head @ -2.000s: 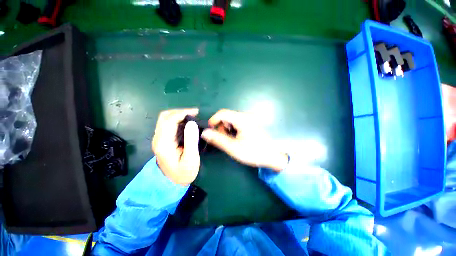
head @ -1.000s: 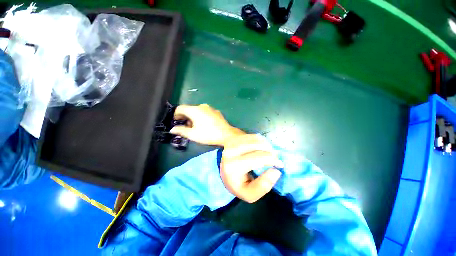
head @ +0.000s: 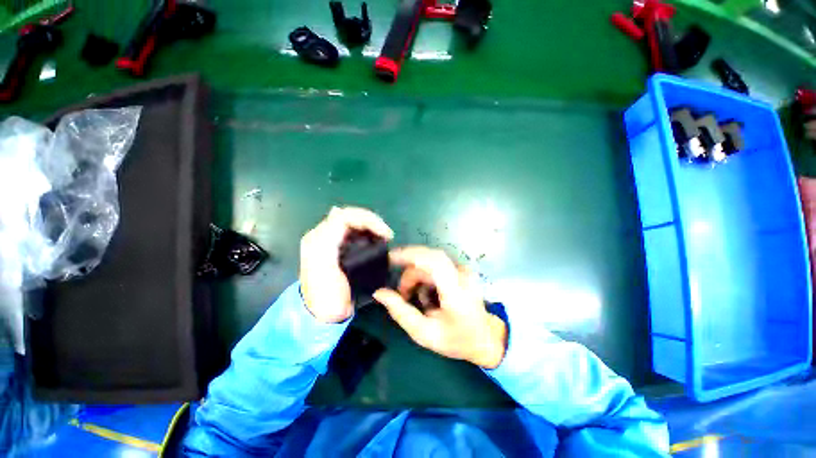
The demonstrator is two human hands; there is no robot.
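Note:
My left hand (head: 327,264) is closed around a black plastic part (head: 365,261), held above the green bench mat near the middle of the view. My right hand (head: 447,309) is just right of it, its thumb and index fingertips at the part's right edge. Whether the right fingertips pinch something small is too blurred to tell. A shiny pile of black parts (head: 234,253) lies on the mat left of my hands. Another dark piece (head: 356,358) lies on the mat beside my left forearm, partly in shadow.
A black tray (head: 185,233) with a clear plastic bag (head: 85,192) stands at left. A blue bin (head: 673,268) at right holds three black blocks with pale ends (head: 707,134) at its far end. Red-and-black devices (head: 400,40) and loose black accessories (head: 313,45) lie along the green line beyond.
The view has swung back right to the bench. My right hand has left the black pile at the tray and is beside the left hand, which now holds the black part upright.

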